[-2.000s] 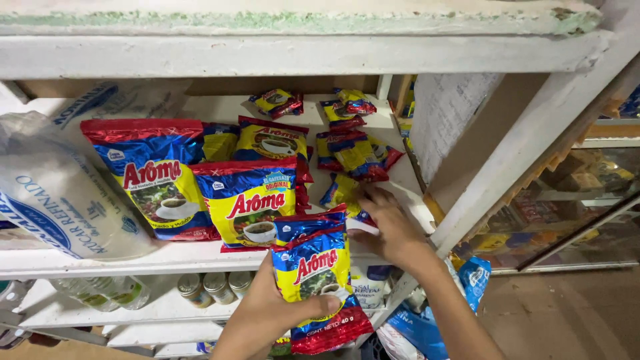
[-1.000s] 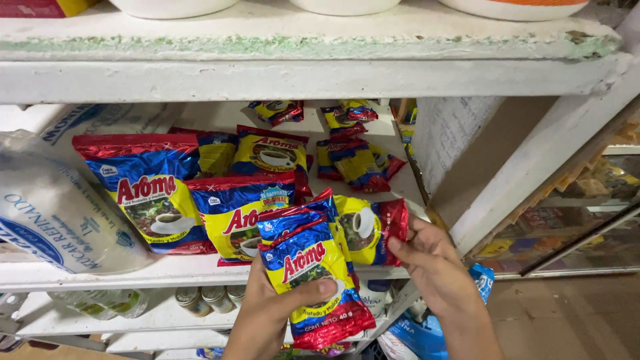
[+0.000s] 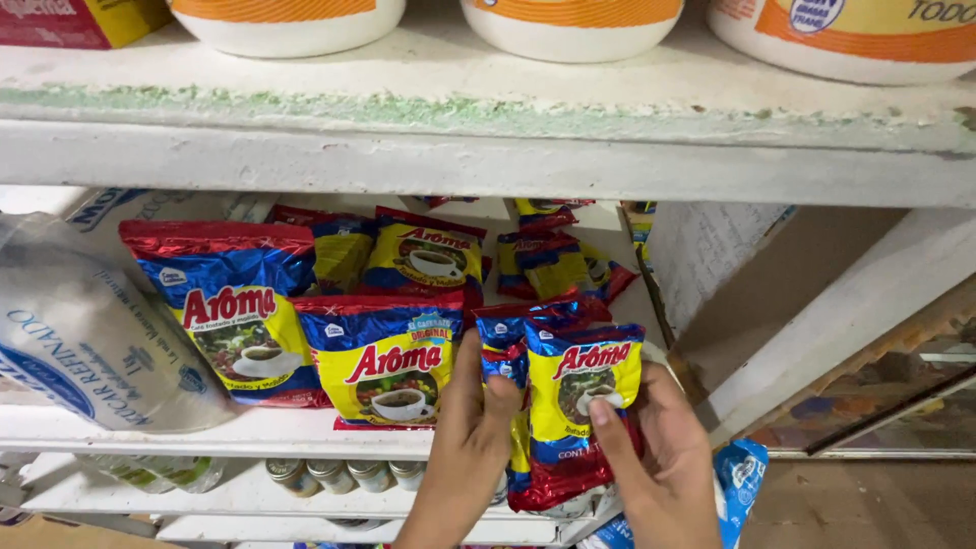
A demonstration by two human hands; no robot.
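Observation:
My right hand [image 3: 663, 450] pinches a small coffee packet [image 3: 583, 404] at its right side, thumb on the printed front. Behind and left of it stand more small coffee packets [image 3: 499, 335], with my left hand [image 3: 469, 427] against their left side; its fingertips are partly hidden, and its grip on them is unclear. Just left of that hand a larger coffee bag [image 3: 389, 366] leans at the shelf's front, beside a still larger one [image 3: 236, 320]. Farther back lie another coffee bag [image 3: 423, 255] and a pile of small packets [image 3: 560, 267].
A bag of refined sugar [image 3: 91, 335] lies at the left. White tubs [image 3: 572, 30] stand on the thick shelf [image 3: 457, 164] above. Several small jars [image 3: 332, 476] and clear bottles [image 3: 152, 471] are on the shelf below. A slanted white post [image 3: 846, 305] bounds the right side.
My right hand has gone from the loose pile to the front, first with one packet, now on the front packet that my left hand held. My left hand has shifted to the packets' left side.

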